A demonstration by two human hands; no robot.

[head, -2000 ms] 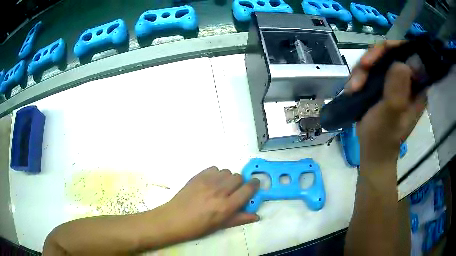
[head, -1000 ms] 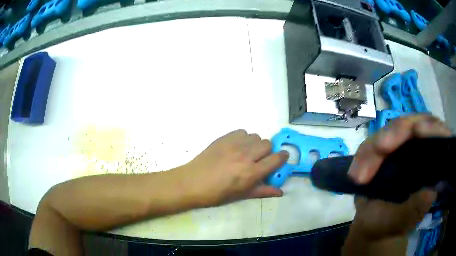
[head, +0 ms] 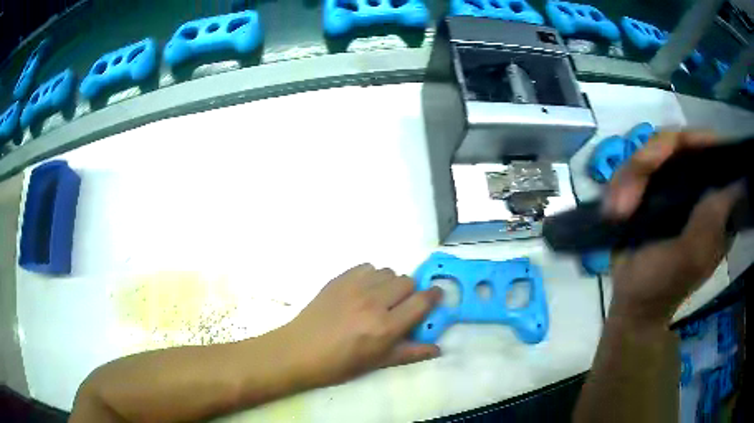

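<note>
A light-blue controller housing (head: pixel 488 312) lies flat on the white bench in front of the screw feeder. My left hand (head: pixel 364 318) holds its left grip, with fingertips at the left large hole and the thumb below. My right hand (head: pixel 670 223) is wrapped around a black electric screwdriver (head: pixel 595 227), somewhat blurred. The screwdriver's nose points left, beside the pick-up mechanism (head: pixel 525 194) of the grey screw feeder (head: pixel 521 107) and above the housing's right side. The bit and any screw on it cannot be made out.
A dark-blue tray (head: pixel 51 219) stands at the far left. Dark specks lie on a yellowish patch (head: pixel 182 306). Stacked housings (head: pixel 610 157) are right of the feeder, partly behind my right hand. A green conveyor (head: pixel 289 41) with spaced housings runs behind a metal rail. More housings are low at right.
Since one second ago, the screwdriver in my right hand has lifted off the housing toward the feeder's front. My left hand stays on the housing. The camera view has shifted.
</note>
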